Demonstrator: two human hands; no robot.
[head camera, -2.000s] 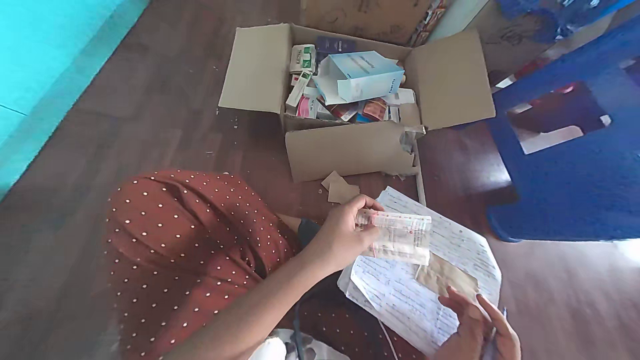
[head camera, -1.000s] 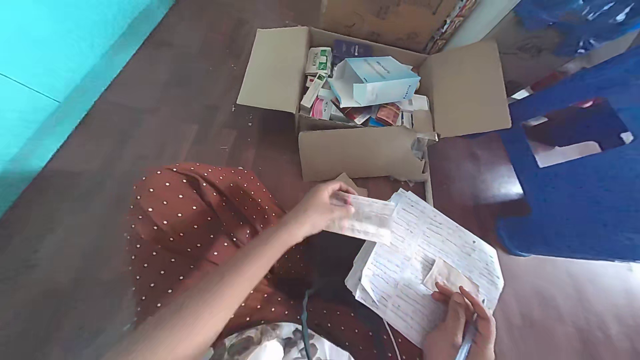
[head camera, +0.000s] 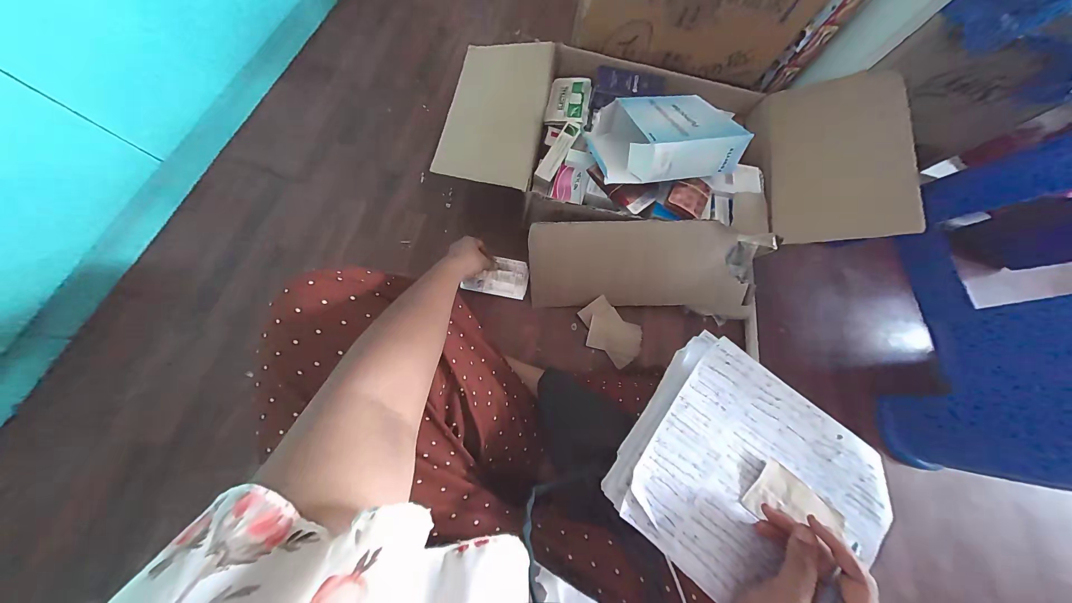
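My left hand (head camera: 471,258) reaches out to the floor beside my knee, its fingers on a flat whitish packet (head camera: 501,278) just left of the box's front flap. At the lower right, my right hand (head camera: 812,553) lies over a stack of handwritten sheets (head camera: 712,435) on my lap, its fingers gripping a small beige paper piece (head camera: 794,494). The open cardboard box (head camera: 636,266) holds medicine cartons, with a light blue open carton (head camera: 678,138) on top. Two brown paper scraps (head camera: 615,335) lie on the floor in front of the box.
Another cardboard box (head camera: 670,33) stands behind the open one. A blue plastic piece of furniture (head camera: 997,377) is at the right. A turquoise wall (head camera: 109,126) runs along the left. My patterned brown garment (head camera: 335,335) covers my knees.
My left hand has moved from above the sheets, across to the floor left of the box flap, with the packet. My right hand stays over the sheets with the beige piece.
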